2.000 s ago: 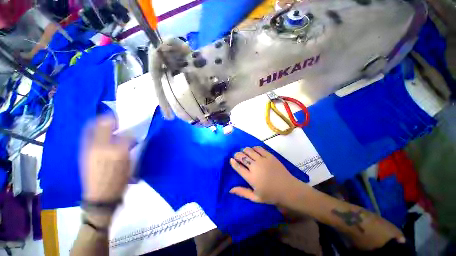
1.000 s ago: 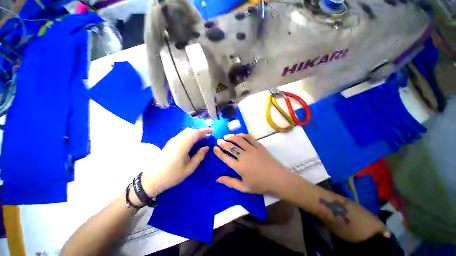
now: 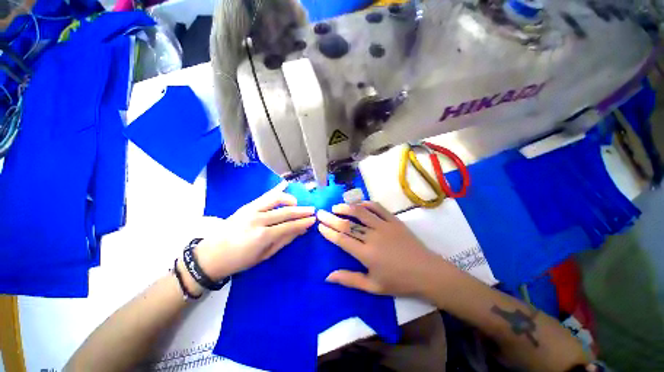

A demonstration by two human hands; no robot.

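A royal-blue garment panel (image 3: 284, 305) lies under both my hands and runs up beneath the head of the whitish HIKARI sewing machine (image 3: 393, 80). My left hand (image 3: 266, 236) lies flat on the panel, left of the needle area, fingers together. My right hand (image 3: 378, 251) lies flat on it to the right, fingers slightly spread. The fingertips of both hands nearly meet just in front of the needle area. The cloth there looks light blue under the lamp. The needle itself is hidden by the machine head and glare.
Scissors with yellow and red handles (image 3: 435, 174) lie right of the needle. A blue cut piece (image 3: 177, 132) lies left of the machine. A stack of long blue panels (image 3: 58, 167) hangs at the left. Smaller blue pieces (image 3: 539, 211) overlap at the right.
My left hand has come from the left onto the panel beside my right hand, and its fingers have since flattened. The panel's position has changed, and the blue piece at left is now uncovered.
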